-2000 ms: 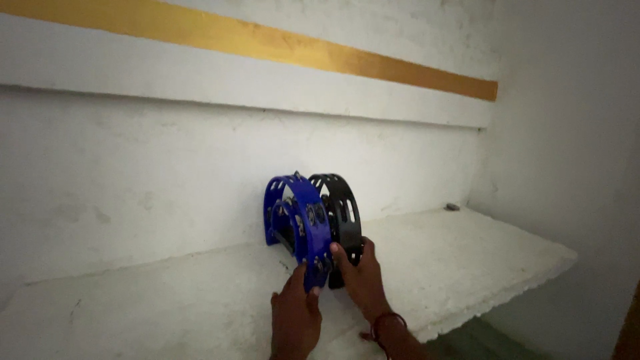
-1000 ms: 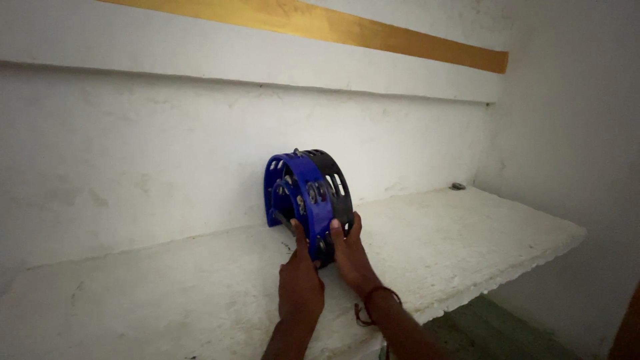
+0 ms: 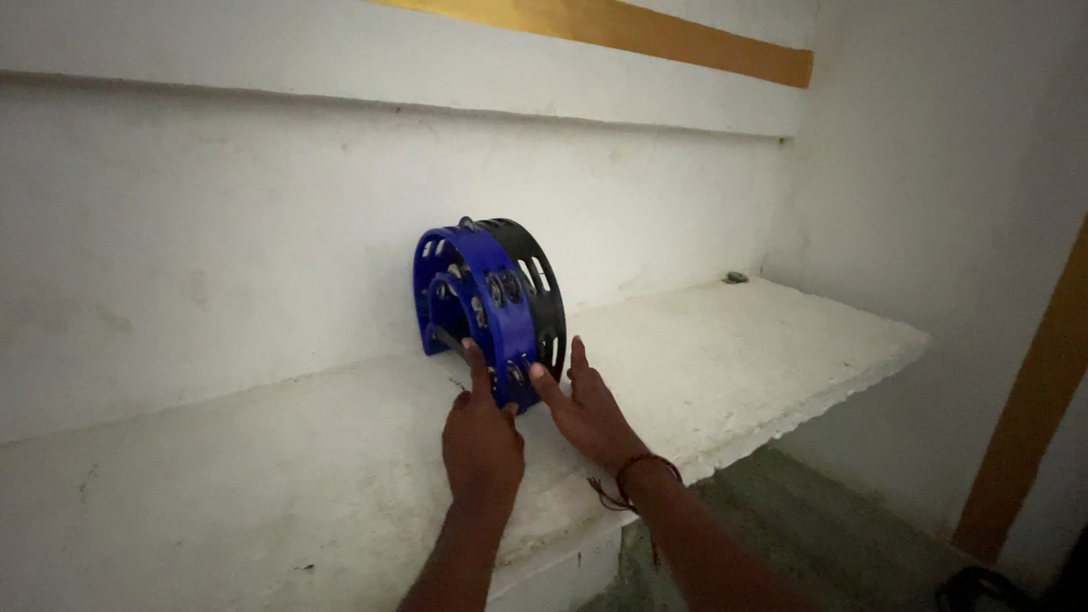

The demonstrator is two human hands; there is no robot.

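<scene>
A blue plastic tambourine with metal jingles stands upright on the white ledge, its arch up. Right against its far side stands a black tambourine, partly hidden by it. My left hand is at the lower near end of the blue one, index finger raised along its inner side; whether it grips is unclear. Beside the lower right of the pair is my right hand, fingers apart, thumb near the blue rim. A dark red cord bracelet circles my right wrist.
The white ledge has a rough front edge and meets the wall behind. A small dark object lies at its far right end. Below is a greenish floor, with a dark item at the bottom right.
Two seconds ago a gap showed between the tops of the tambourines; now they stand together. My right hand's fingers have come away from the black tambourine.
</scene>
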